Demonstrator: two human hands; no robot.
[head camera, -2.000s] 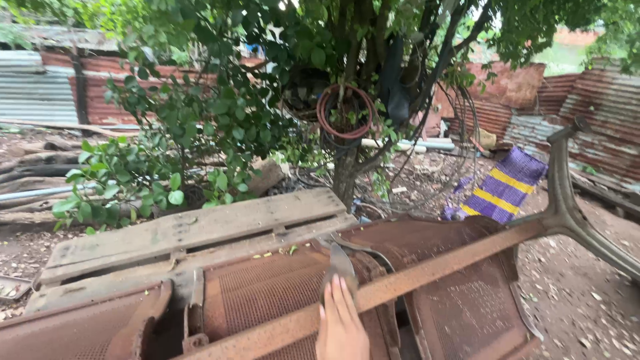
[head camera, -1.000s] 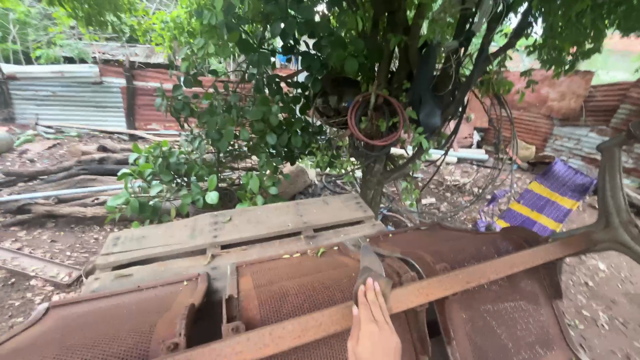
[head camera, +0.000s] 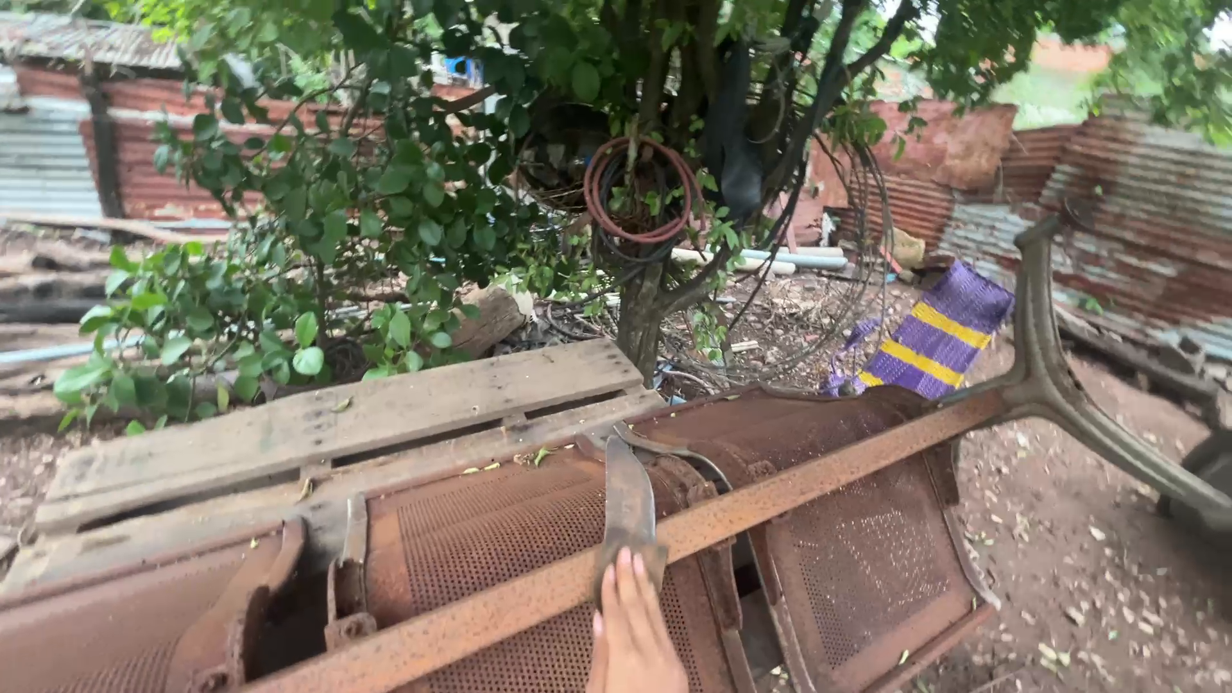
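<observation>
In the head view, my right hand (head camera: 635, 630) reaches up from the bottom edge, its fingers together over the lower end of a worn, curved metal blade (head camera: 629, 486). The blade crosses a rusty metal bar (head camera: 520, 604), its tip pointing away over a perforated metal seat (head camera: 481, 539). A dark brown part at the blade's lower end is partly covered by the fingertips; what it is cannot be told. The bar joins a branching metal leg (head camera: 1038, 361) at the right. My left hand is not in view.
Other rusty perforated seats (head camera: 866, 568) lie beside and below the bar. A wooden pallet (head camera: 337, 423) lies behind them. Beyond are a tree (head camera: 640, 318) with coiled hose (head camera: 602, 197) hanging on it, a purple and yellow woven piece (head camera: 938, 332), and corrugated metal sheets (head camera: 1155, 212).
The view has swung right and back left. My right hand stays near the same part of the bar, with the blade under its fingers.
</observation>
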